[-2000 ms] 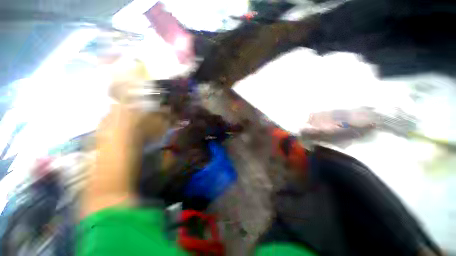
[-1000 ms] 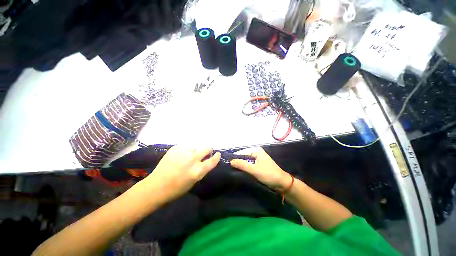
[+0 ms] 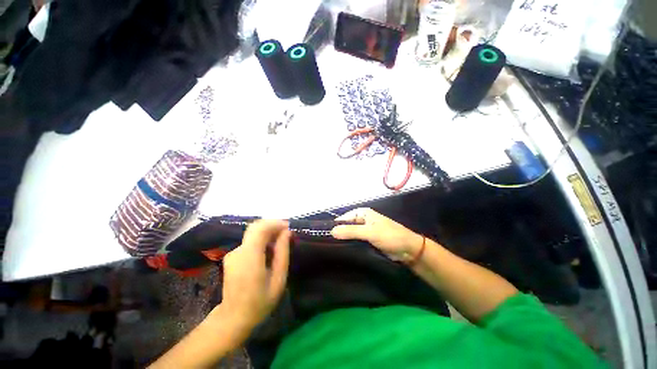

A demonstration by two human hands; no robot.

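A black garment (image 3: 310, 252) hangs along the table's near edge and over the lap. A thin silvery chain trim (image 3: 314, 232) runs along its black edge. My right hand (image 3: 371, 232) pinches the garment edge at the trim's right part. My left hand (image 3: 261, 263) is at the edge further left, with thumb and fingers curled close together; whether its fingertips hold a needle or the cloth is too small to tell. The striped bag (image 3: 163, 202) lies at the garment's left end on the table corner.
Red-handled scissors (image 3: 398, 169) with dark wrapped blades lie beside rows of small rings (image 3: 360, 108). Black thread cones (image 3: 306, 76) stand behind, another cone (image 3: 475, 79) at right. A phone (image 3: 368, 39), bottle (image 3: 434, 36), labelled bags (image 3: 547, 36), loose chain (image 3: 218, 146) and dark cloth pile (image 3: 144, 50) surround them.
The early frame is blurred. Since a second ago my left hand has moved left and down, away from my right hand, uncovering trim between them. My right hand stays on the edge.
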